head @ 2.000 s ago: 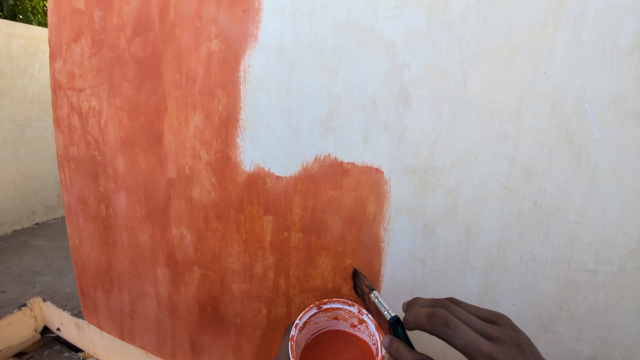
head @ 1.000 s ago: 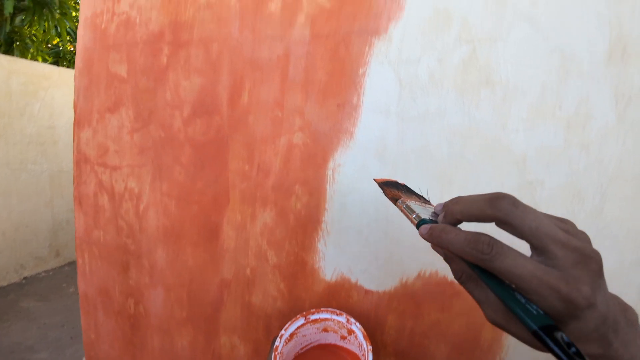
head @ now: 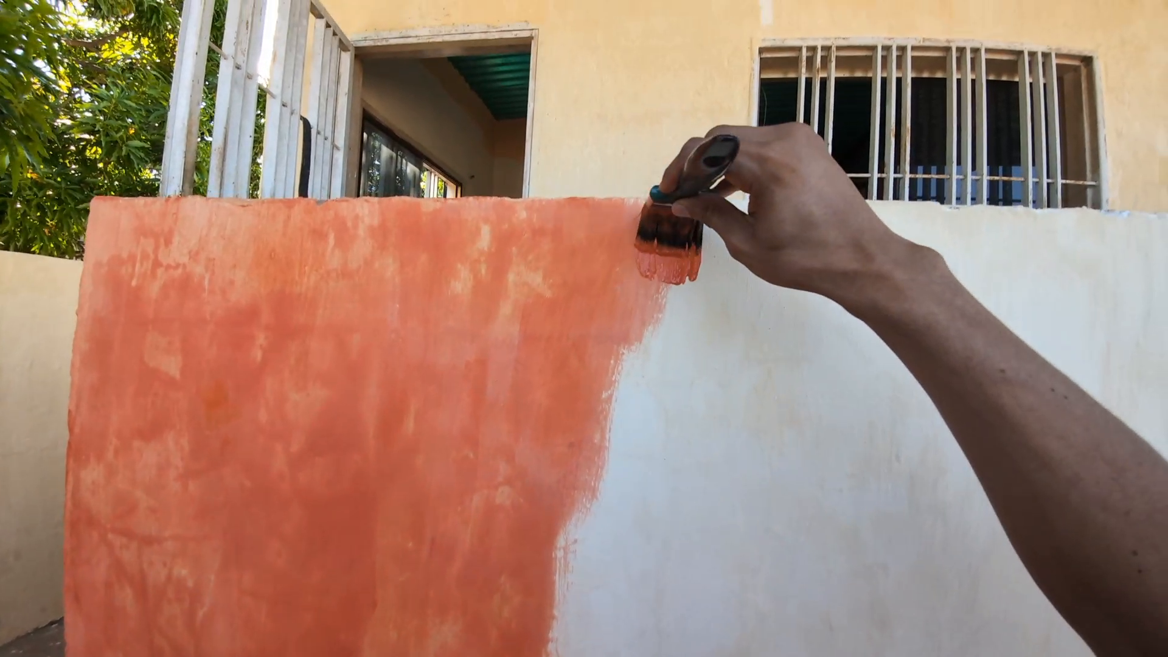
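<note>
My right hand point(head: 776, 205) grips the dark handle of a flat paintbrush point(head: 671, 242) near the top edge of a low masonry wall. The bristles point down and carry wet orange-red paint, against the wall where the painted part meets the pale part. Orange-red paint point(head: 347, 411) with streaks covers the wall's left side, and its right border is ragged. The bare off-white wall surface point(head: 821, 438) lies below and right of my hand. My left hand is out of view.
Behind the low wall stand a yellowish house wall point(head: 639, 100), a barred window point(head: 931, 128), a doorway point(head: 447, 119) and an open metal-barred gate point(head: 246, 109). Leafy branches point(head: 100, 137) and a plain side wall point(head: 36, 438) are at the left.
My right hand has carried the brush up from beside the paint container to the wall's top edge. The view has tilted up, and the container no longer shows.
</note>
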